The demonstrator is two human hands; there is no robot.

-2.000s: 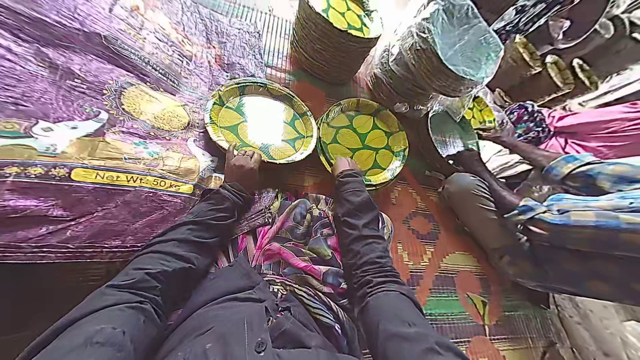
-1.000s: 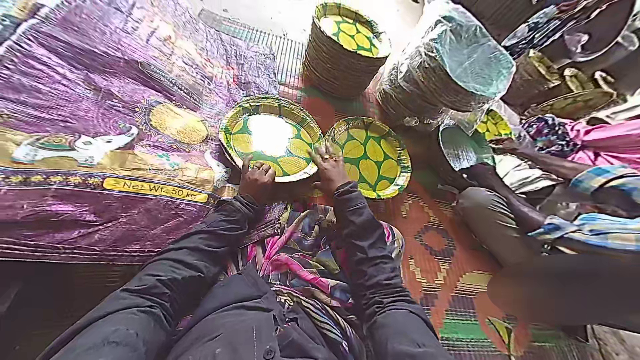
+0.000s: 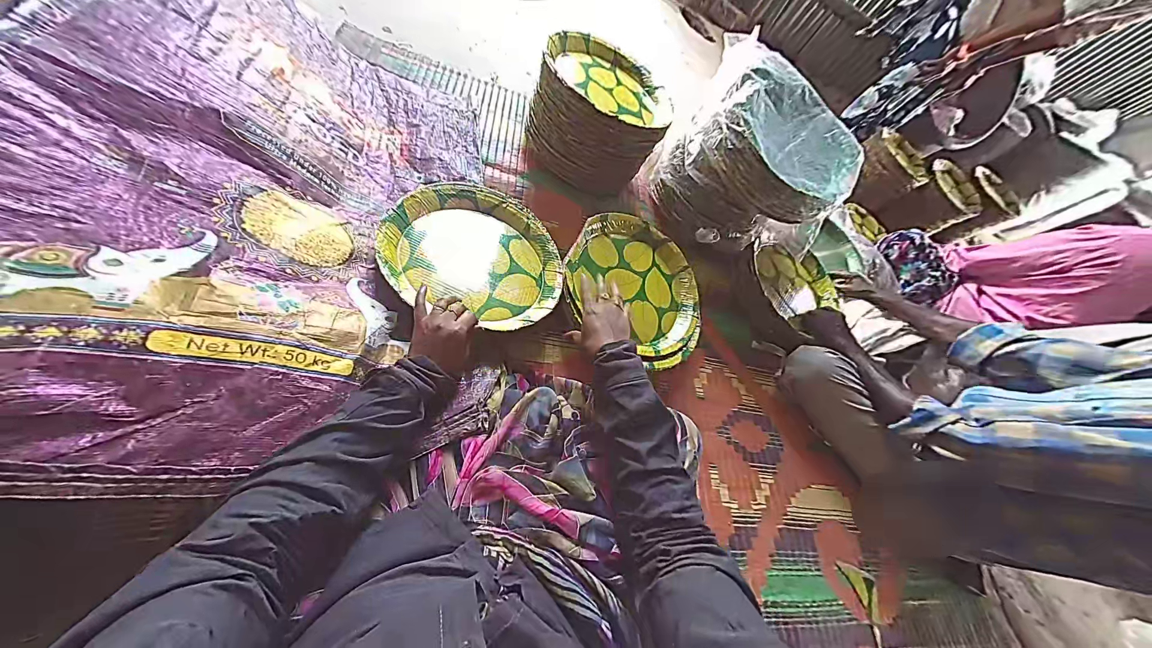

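Note:
Two round plates with a green and yellow leaf print lie side by side in front of me. On the near rim of the left plate (image 3: 517, 261) rests my left hand (image 3: 444, 331), its index finger raised and the others bent. My right hand (image 3: 601, 315) lies with spread fingers on the near left part of the right plate (image 3: 643, 279), which has another rim showing beneath it. Glare whitens the middle of the left plate. Whether either hand's thumb grips a rim cannot be told.
Beyond the plates stand a tall plate stack (image 3: 589, 126) and a plastic-wrapped stack (image 3: 756, 144). A purple woven sack (image 3: 117, 405) spreads at left. At right, a co-worker's hands hold a printed plate (image 3: 792, 279) near their knee. A patterned mat (image 3: 747, 432) lies underneath.
My right hand has moved from near the gap between the plates onto the right plate. The co-worker's plate now shows its printed face.

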